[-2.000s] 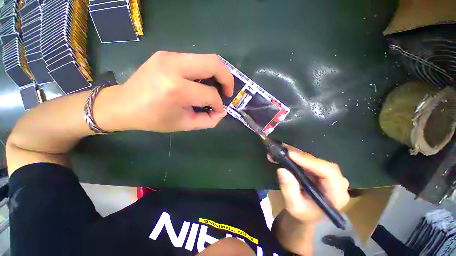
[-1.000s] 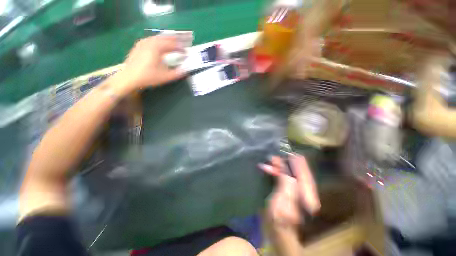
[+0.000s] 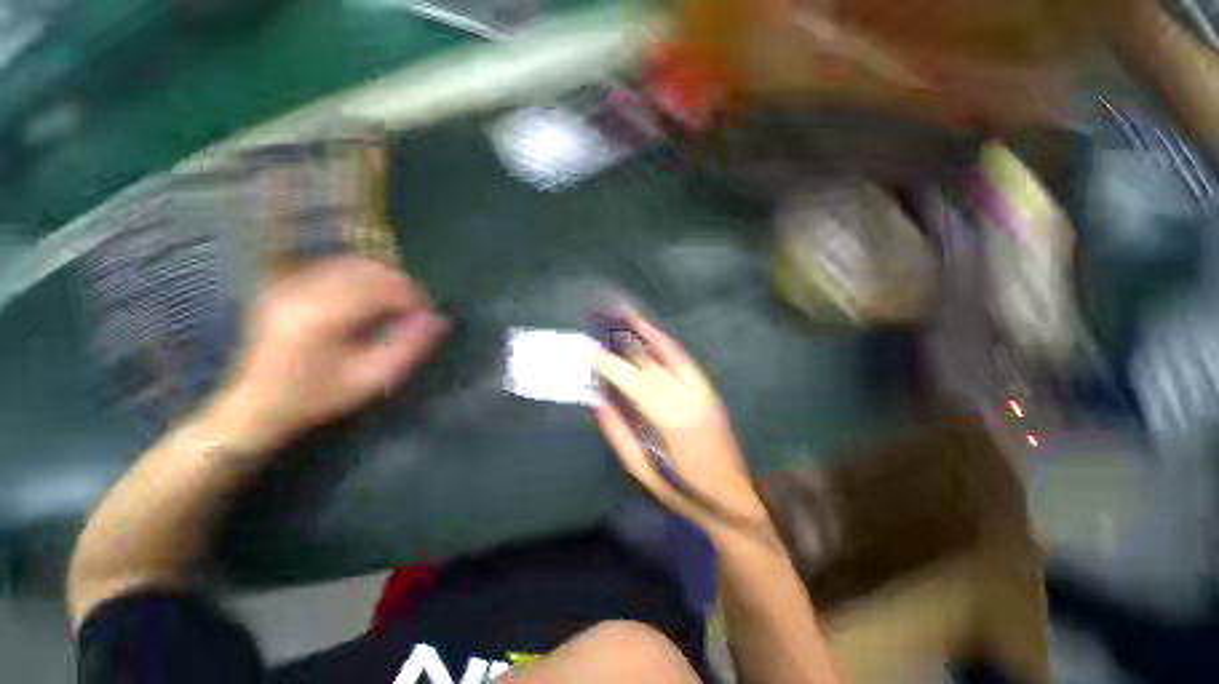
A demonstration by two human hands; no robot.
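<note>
The frame is blurred. A white phone circuit board [image 3: 551,366] is over the middle of the green mat. My right hand [image 3: 668,408] has its fingers around the board's darker right end, which they partly cover. A dark thin shape shows between those fingers, too blurred to name. My left hand [image 3: 328,334] is to the left of the board and apart from it, in front of the stacked LCD modules [image 3: 314,201]. Its fingers are curled, and I cannot tell if they hold anything.
Another white board [image 3: 548,144] lies near the mat's back edge. Behind it is the green belt [image 3: 267,67]. The tan round pot [image 3: 856,254] is at right, with small red lights [image 3: 1023,421] beyond. A brown carton [image 3: 922,515] is at lower right. Another person's arm [image 3: 1176,60] shows at top right.
My left hand has come from the boards at the back edge down to the front of the stacks. My right hand has moved left from near the pot to the white board. The view has shifted.
</note>
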